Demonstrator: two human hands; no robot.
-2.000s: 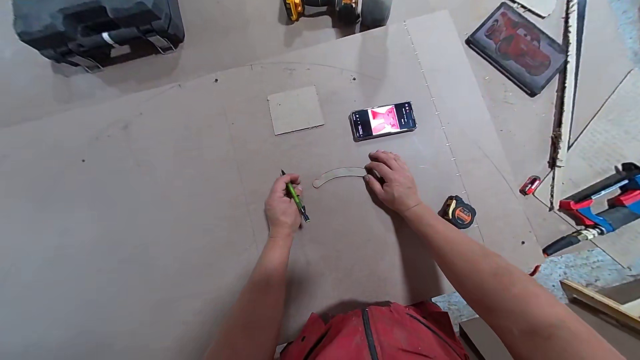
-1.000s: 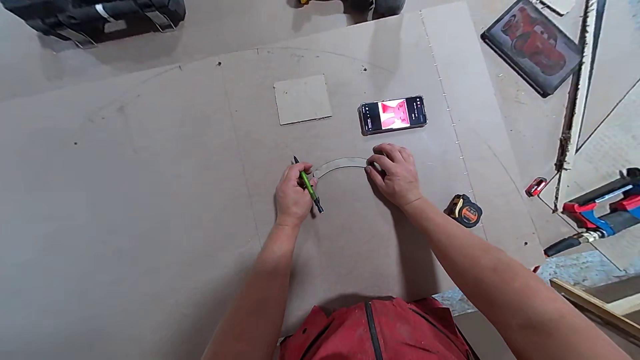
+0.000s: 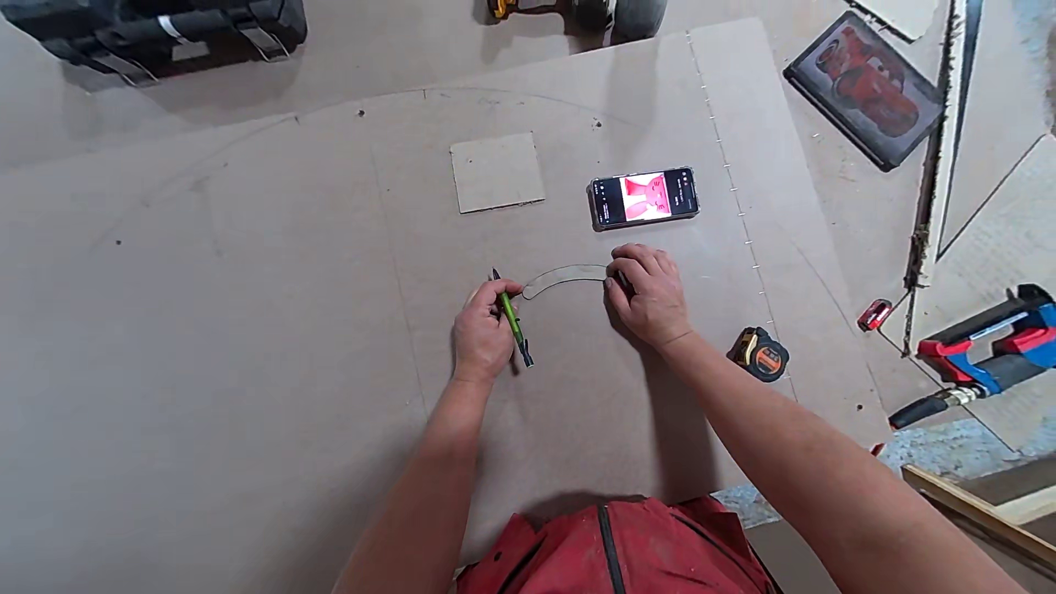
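A green and black marking pencil (image 3: 511, 320) is held in my left hand (image 3: 485, 330), its dark tip pointing up and away from me. A thin curved strip (image 3: 565, 275), like a flat arc-shaped template, lies on the large board (image 3: 289, 330). Its left end is beside my left fingertips. My right hand (image 3: 649, 293) rests on the board with its fingers on the strip's right end, which they hide; whether they pinch or only press it does not show. Beyond my right hand lies a phone (image 3: 643, 199) with a lit screen showing a pink figure.
Above the strip lies a square board offcut (image 3: 497, 172). A tape measure (image 3: 758, 354) is right of my right forearm. Farther right are a red-blue tool (image 3: 990, 346), a small red object (image 3: 874, 314) and a dark flat case (image 3: 865, 89). A black toolbox (image 3: 157, 37) stands top left.
The pencil is still in my left hand, and my right hand stays at the strip's right end. The left hand has shifted a little around the strip's left end.
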